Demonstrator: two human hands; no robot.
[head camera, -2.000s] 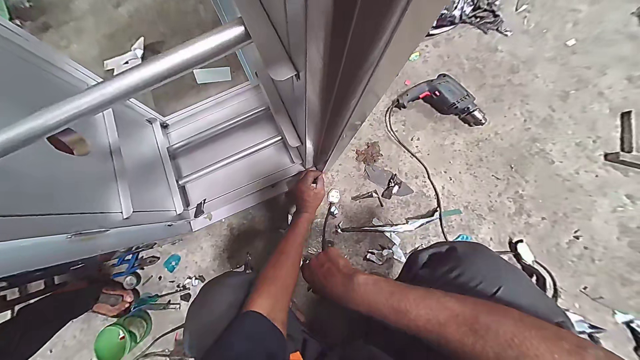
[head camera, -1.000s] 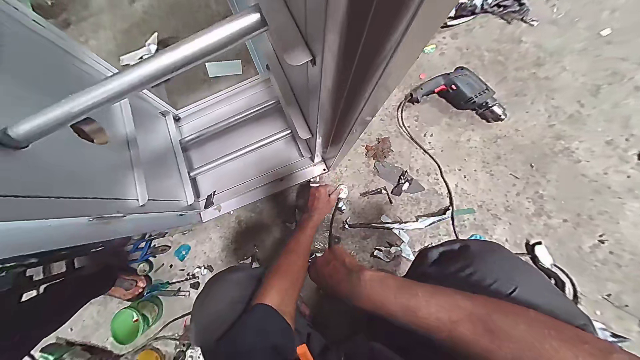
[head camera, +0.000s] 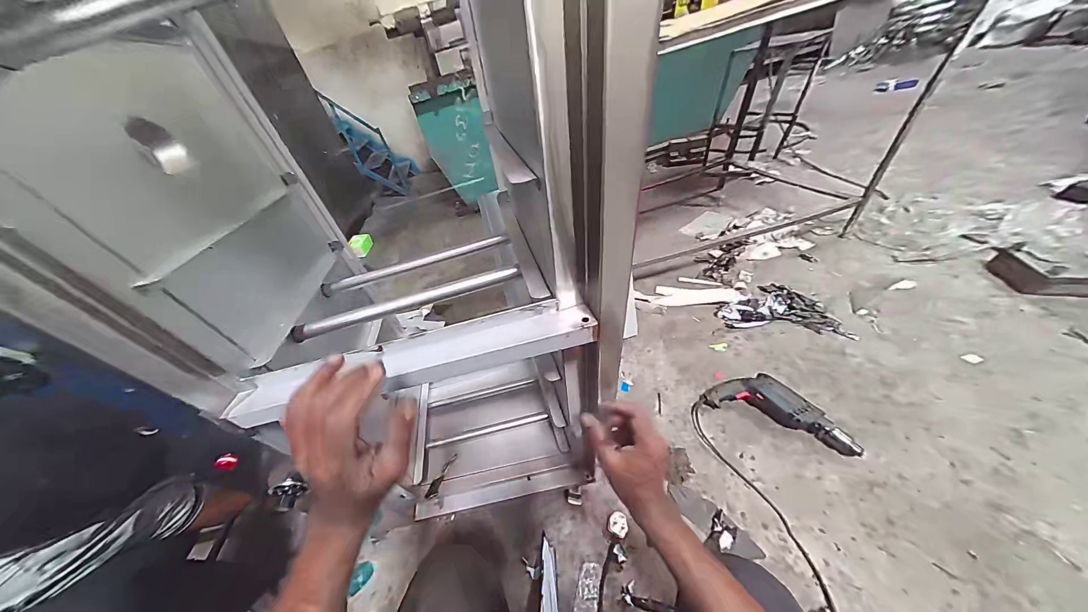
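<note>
A tall stainless-steel frame (head camera: 625, 212) stands before me, with a cross rail (head camera: 476, 353) and metal tubes (head camera: 408, 303) between its sides. My left hand (head camera: 340, 425) is raised near the rail's left part, fingers apart and nothing in it; whether it touches the rail is unclear. Beside the lower part of the upright is my right hand (head camera: 629, 450), its fingers curled and slightly blurred; contact with the upright cannot be made out. A small metal foot (head camera: 574, 495) shows under the frame's lower corner. A power plug (head camera: 617, 525) lies on the floor below my right hand.
A corded power drill (head camera: 790, 412) lies on the concrete floor at right, its cable curving toward me. Scraps and crumpled film (head camera: 782, 310) lie behind it. A green workbench (head camera: 701, 89) and a thin metal stand are farther back. Another person's arm (head camera: 225, 506) is at lower left.
Both hands have risen from low by the frame's bottom corner and are now apart, the left one at the cross rail. The view has tilted up.
</note>
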